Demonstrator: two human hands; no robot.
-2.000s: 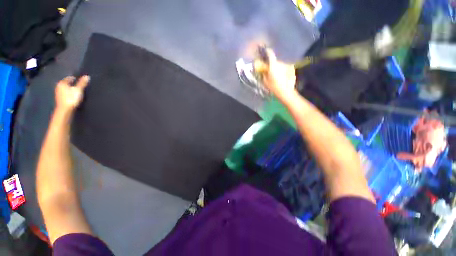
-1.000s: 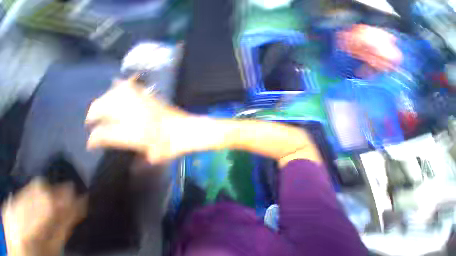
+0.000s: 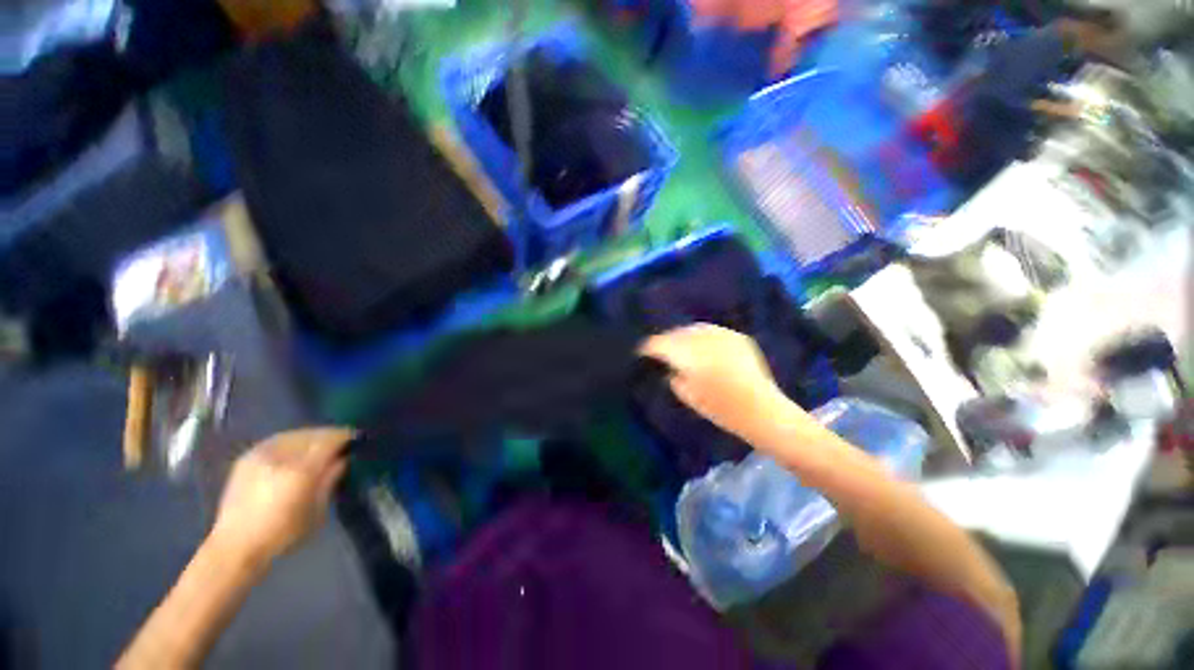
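Observation:
A black skirt (image 3: pixel 511 380) is stretched in the air between my two hands, in front of my body. My left hand (image 3: pixel 282 491) pinches its left end, near the table's right side. My right hand (image 3: pixel 714 373) pinches its right end, above a blue crate of dark cloth. The stack of black skirts (image 3: pixel 354 183) lies beyond, at the upper left. The steam iron (image 3: pixel 190 412) stands at the table's edge, left of my left hand, blurred. The skirt's lower part is blurred.
The grey pressing table (image 3: pixel 79 524) is at the left. A blue crate (image 3: pixel 563 144) with dark cloth stands beyond on the green floor. Another blue crate (image 3: pixel 799 170) is at the upper right. A clear plastic bag (image 3: pixel 759 524) lies below my right forearm. White cloth (image 3: pixel 1034 262) is at the right.
The view has swung right, from the table to the stack and crates. The skirt has left the table and hangs between both hands. My right hand has let go of the iron.

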